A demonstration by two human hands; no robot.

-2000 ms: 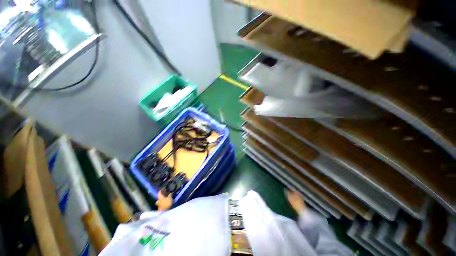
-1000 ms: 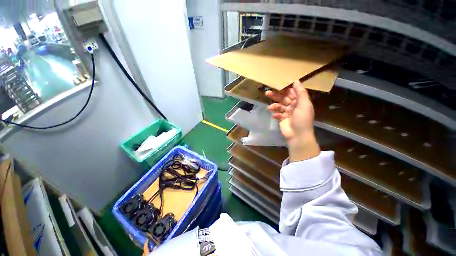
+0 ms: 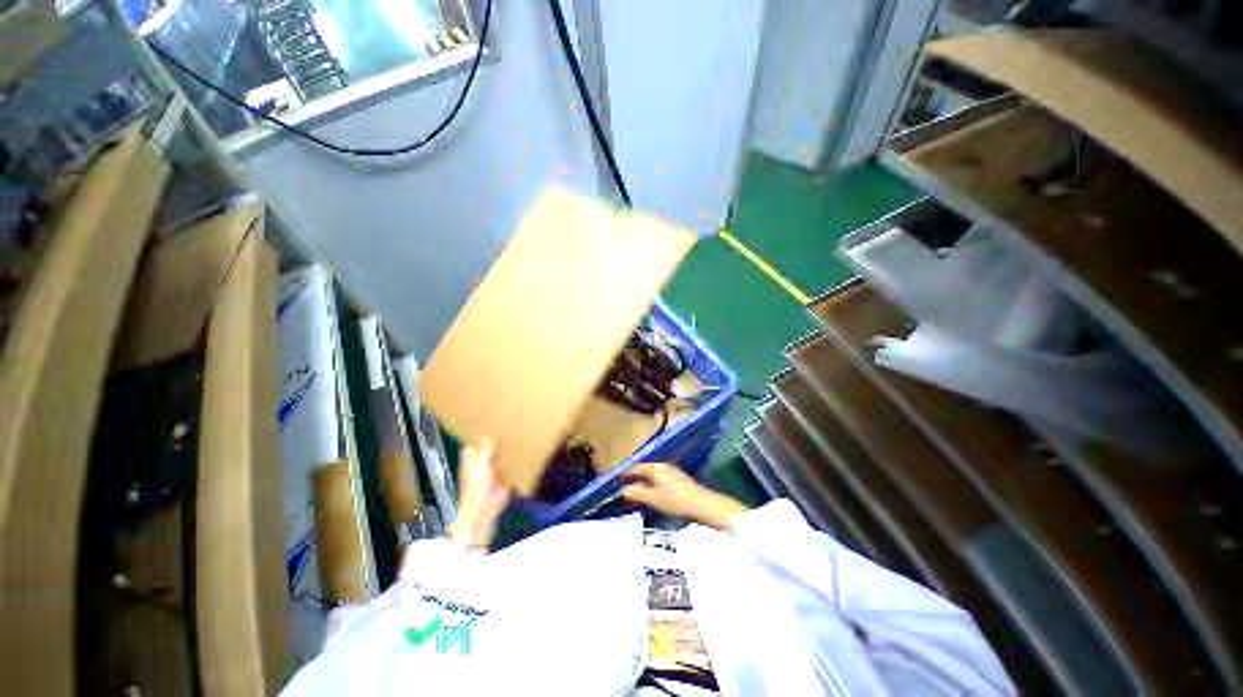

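Note:
A flat tan cardboard liner sheet point(image 3: 559, 327) is held tilted over the blue crate point(image 3: 702, 443) at the centre. My left hand point(image 3: 480, 483) grips its near lower edge. My right hand point(image 3: 661, 486) is at the crate's near right rim; its fingers reach to the rim and whether they grip it is unclear. Black adapters point(image 3: 566, 470) lie at the crate's near end, and looped black output cords point(image 3: 645, 370) lie at the far end on tan cardboard. The sheet hides the crate's left part.
Slanted rack boards point(image 3: 941, 449) line the right side, one with pale plastic film point(image 3: 954, 313). Tan-edged shelves point(image 3: 235, 449) stand at left. A grey wall point(image 3: 395, 245) with a window is ahead. Green floor point(image 3: 763, 293) has a yellow line.
The sheet is now over the crate in my left hand. My right hand has come down from the raised sheet at the rack to the crate. The view has shifted left, and the green crate no longer shows.

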